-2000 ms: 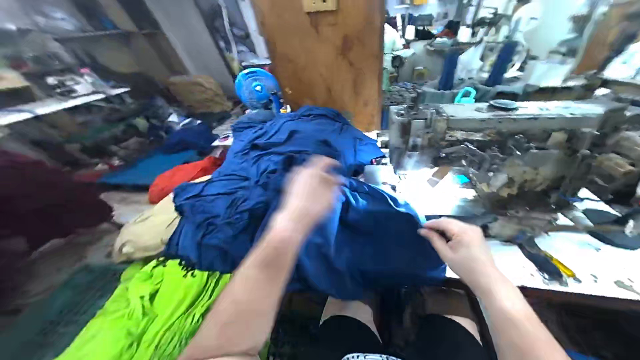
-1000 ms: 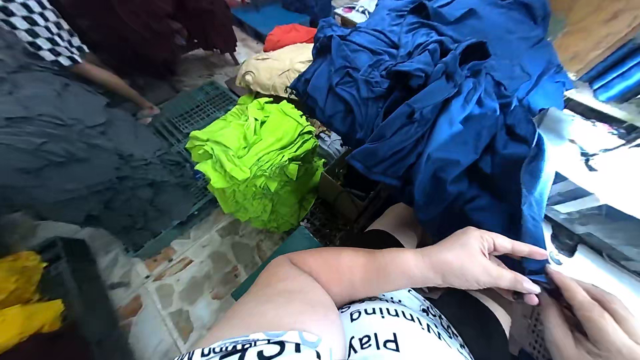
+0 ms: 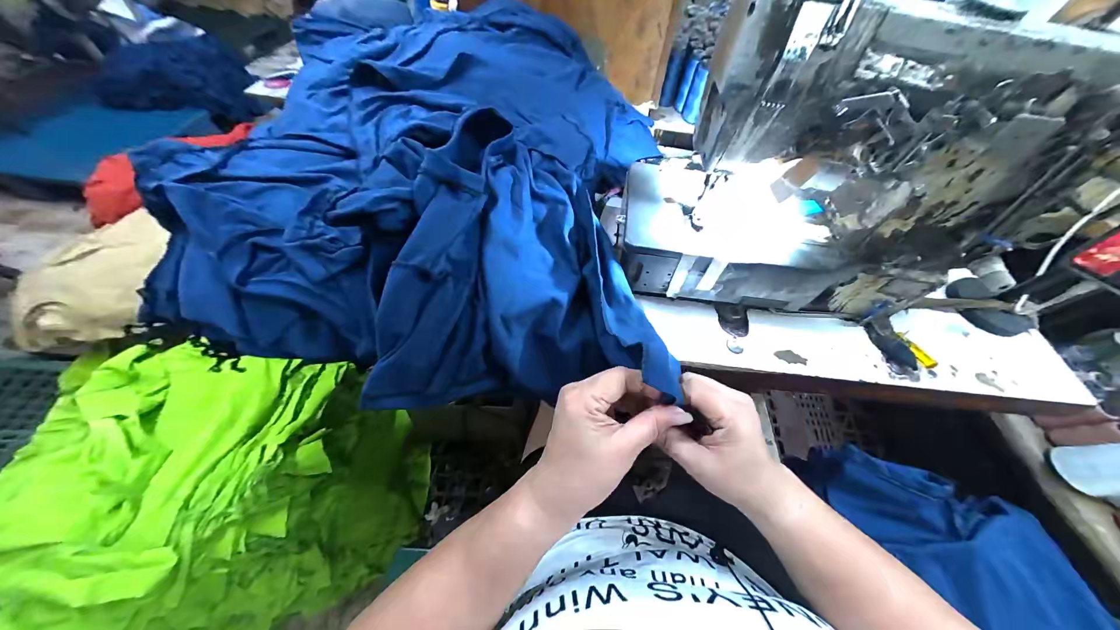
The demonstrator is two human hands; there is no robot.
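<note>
A blue fabric garment (image 3: 534, 289) drapes from a pile of blue cloth (image 3: 289, 210) toward my lap. Its narrow lower corner is pinched between my left hand (image 3: 604, 429) and my right hand (image 3: 722, 433), which meet just off the front edge of the white sewing table. Fingertips of both hands close on the cloth edge; the folded bit between them is partly hidden. Up and to the right of my hands stands a worn industrial sewing machine (image 3: 927, 131), its lamp-lit metal bed (image 3: 735, 236) beside the garment.
Bright green cloth (image 3: 166, 472) is stacked at lower left, with beige (image 3: 87, 280) and red (image 3: 114, 188) bundles behind it. The white tabletop (image 3: 857, 354) holds a yellow-handled tool (image 3: 917, 352). More blue cloth (image 3: 954, 542) lies low at the right, below the table edge.
The view has swung back right toward the machine. Two seconds ago my hands were apart on the blue cloth; now they are together at its corner, as they were one second ago at its edge.
</note>
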